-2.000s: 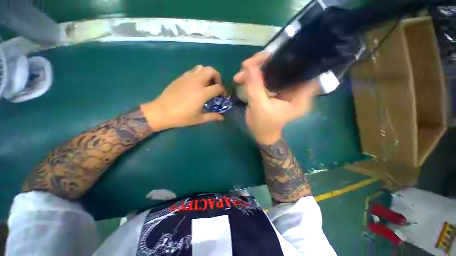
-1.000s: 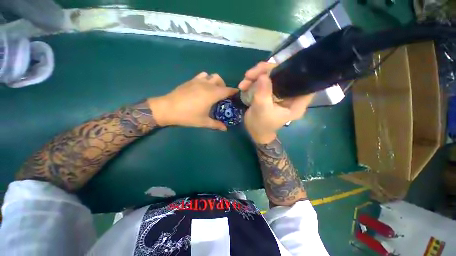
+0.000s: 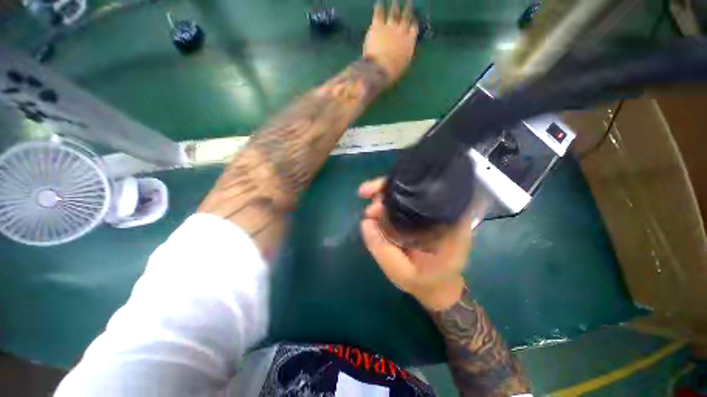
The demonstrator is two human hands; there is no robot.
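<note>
My left hand (image 3: 391, 45) reaches over the rail onto the green conveyor at the top edge, blurred, with its fingers apart and nothing visibly held. A dark round unit (image 3: 424, 28) lies just right of its fingers; whether they touch is unclear. My right hand (image 3: 422, 260) grips the thick black electric screwdriver (image 3: 434, 182) above the green bench. The driver's front end and bit are hidden by the driver body and my hand.
More dark units (image 3: 187, 36) lie on the conveyor beyond the pale rail (image 3: 372, 138). A white fan (image 3: 48, 198) stands at left. The screw feeder (image 3: 508, 159) is behind the driver, and a cardboard carton (image 3: 651, 201) is at right.
My left hand has left the bench and stretched forward to the conveyor; the unit it held is gone from the bench. The driver has moved away from that spot, more upright. The view has shifted forward.
</note>
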